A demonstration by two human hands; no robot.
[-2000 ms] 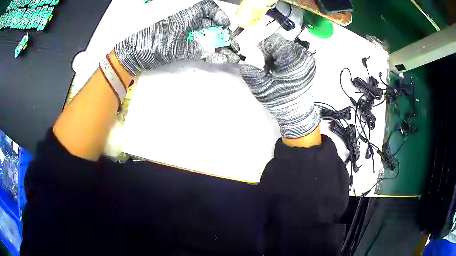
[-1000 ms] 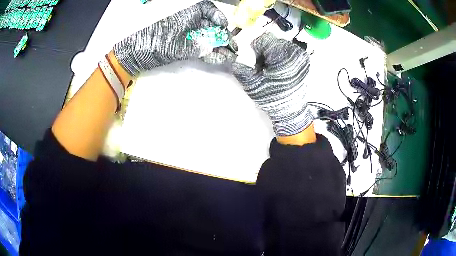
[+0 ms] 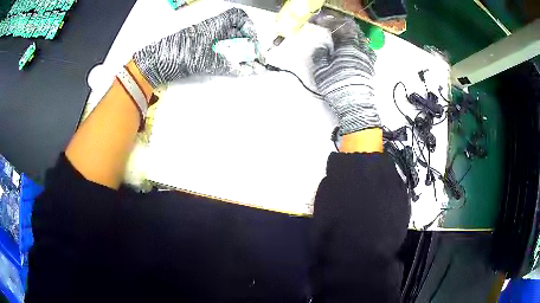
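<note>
My left hand (image 3: 204,52), in a grey-white striped knitted glove, holds a small teal-green circuit board (image 3: 235,50) at the upper middle. A thin black cable (image 3: 296,77) runs from the board's right end, under my right hand. My right hand (image 3: 346,71), in the same kind of glove, is to the right near the yellow tool; its fingers are blurred and I cannot tell if they hold anything. The yellow tool (image 3: 301,13) at the top centre has a dark tip pointing down towards the board, not touching it.
The white work board (image 3: 237,142) lies under both hands. Bundled black cables (image 3: 423,124) are heaped at right. A black mat (image 3: 47,100) with rows of circuit boards (image 3: 35,18) is at left. A green round pad (image 3: 376,38), brown tray (image 3: 391,25) and pale beam (image 3: 503,59) are at upper right.
My right hand has moved away from the board, up and to the right. The cable between board and right hand now shows. My left hand and the board have shifted slightly left.
</note>
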